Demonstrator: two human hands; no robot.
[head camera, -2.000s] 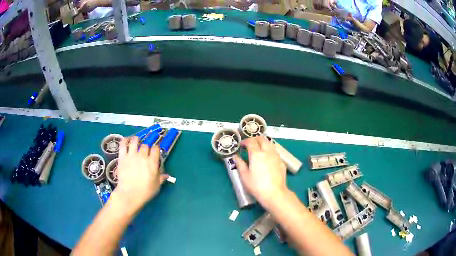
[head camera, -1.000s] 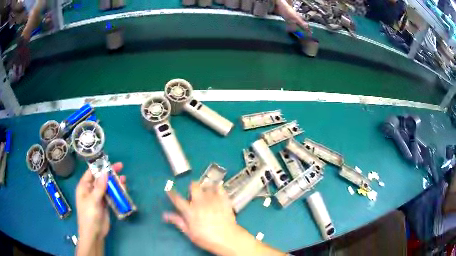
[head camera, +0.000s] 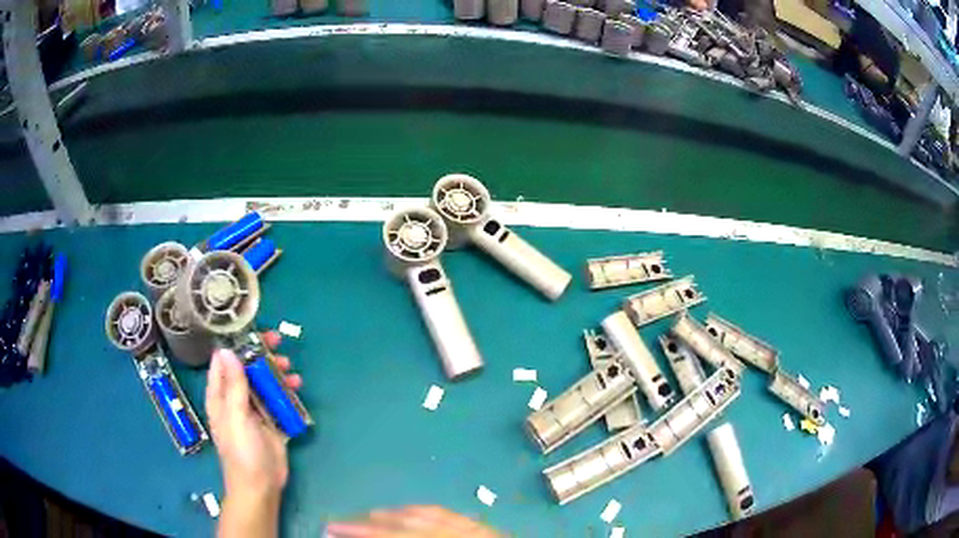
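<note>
My left hand (head camera: 247, 441) holds a part-assembled fan by its open handle. The fan's round grille head (head camera: 223, 294) points away from me, and the blue battery (head camera: 276, 397) shows in the handle. My right hand (head camera: 415, 522) is at the bottom edge, cut off and blurred; whether it holds anything cannot be told. Two closed fans (head camera: 447, 321) lie in the middle of the bench. Loose beige-grey handle covers (head camera: 589, 405) lie in a heap on the right. Several white pads (head camera: 432, 397) are scattered between.
More open fans (head camera: 130, 322) with blue batteries lie at the left. Black parts (head camera: 32, 315) are at the far left and dark grey fans (head camera: 892, 321) at the far right. A pale rail (head camera: 337, 210) edges the green conveyor behind the bench.
My left hand took hold of an open fan after the first frame and still holds it. My right hand moved from the closed fans to beside the covers, then down to the bottom edge.
</note>
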